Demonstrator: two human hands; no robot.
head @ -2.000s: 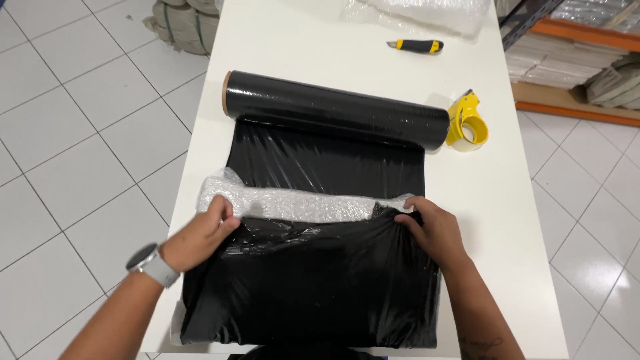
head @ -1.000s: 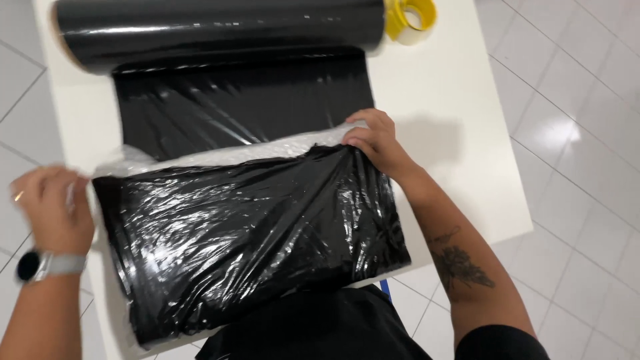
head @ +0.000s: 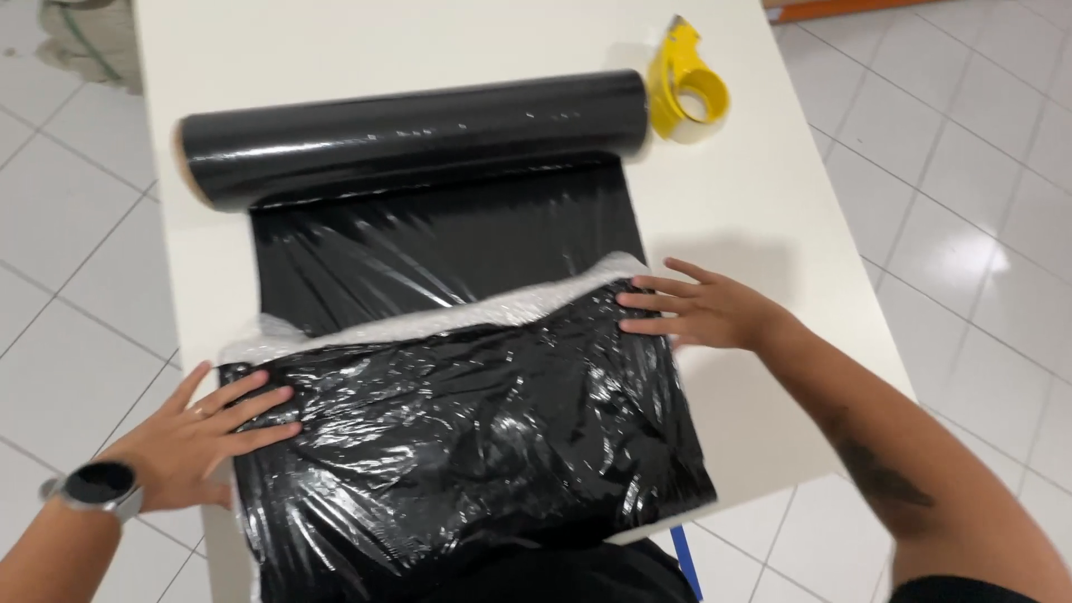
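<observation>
A flat package covered in black stretch film (head: 469, 427) lies at the near edge of the white table, with a strip of bubble wrap (head: 469, 316) showing along its far side. From there a sheet of film (head: 452, 243) runs back to the large roll of black stretch film (head: 410, 134). My left hand (head: 209, 427) rests with fingers spread on the package's left far corner. On the right far corner lie the spread fingers of my right hand (head: 703, 306); the thumb is partly hidden beside the edge. Neither hand grips anything.
A yellow tape dispenser (head: 687, 88) with a roll of clear tape stands by the right end of the film roll on the white table (head: 804, 360). A wrapped bundle (head: 92, 38) is on the tiled floor at the back left.
Two seconds ago both hands pinched the film's edge at the bubble wrap. Both now lie spread on the package, the left having come back from beside it. More of the bubble wrap is covered.
</observation>
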